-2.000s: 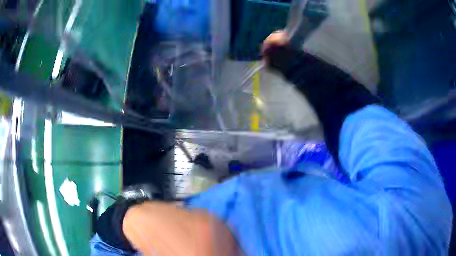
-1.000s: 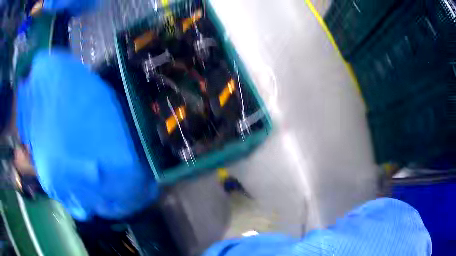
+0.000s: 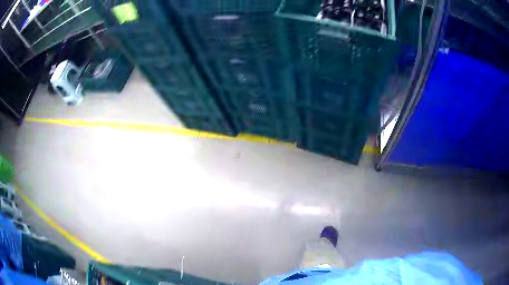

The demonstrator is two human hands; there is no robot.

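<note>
Neither of my hands is in view. My blue smock (image 3: 390, 270) fills the bottom right, and one dark shoe (image 3: 329, 235) shows on the floor in front of it. Stacks of dark green crates (image 3: 329, 100) stand ahead of me along a yellow floor line. The open crate (image 3: 339, 28) on top of the right stack holds small dark and shiny items, too blurred to name. A yellow-green label (image 3: 125, 12) is on the left stack.
Grey floor (image 3: 167, 183) with yellow lines lies before me. A blue panel (image 3: 457, 111) with a metal post stands at the right. A white stool (image 3: 67, 82) and a low dark crate (image 3: 109, 72) are at the upper left. A green crate edge (image 3: 162, 274) and blue clothing (image 3: 10, 242) show at the lower left.
The view has swung from the green bench, past a person in blue and a filled crate, to the crate stacks. My arms, seen two seconds ago, are out of view.
</note>
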